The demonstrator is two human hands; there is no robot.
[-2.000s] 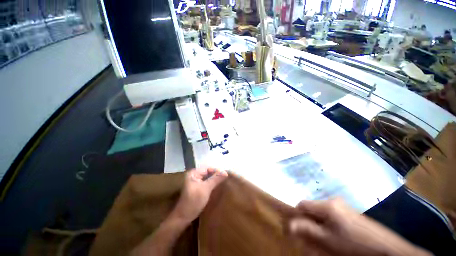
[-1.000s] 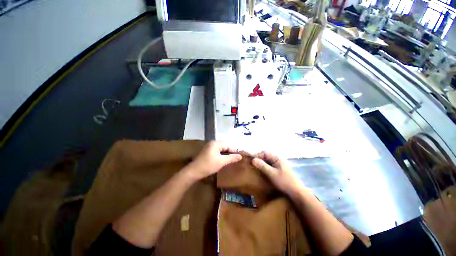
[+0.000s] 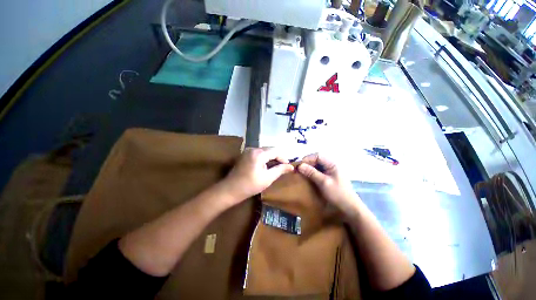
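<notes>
The tan-brown bag panel spreads over the lap and up to the table edge, with a small pale tab on it. A smoother orange-brown pocket piece lies at its right, bearing a black label. My left hand and my right hand pinch the top edge of the brown piece, fingertips nearly touching. They are just in front of the needle area of the white sewing machine head. The exact edge between the fingertips is partly hidden.
Dark thread snips lie on the white table, right of the needle area. Green cloth is at the back left. Brown straps and more brown material are at the far right. Dark floor is at the left.
My right hand has come in from the right to meet my left hand at the top edge. The label has come into view. The view has tilted down and the machine sits further right in it.
</notes>
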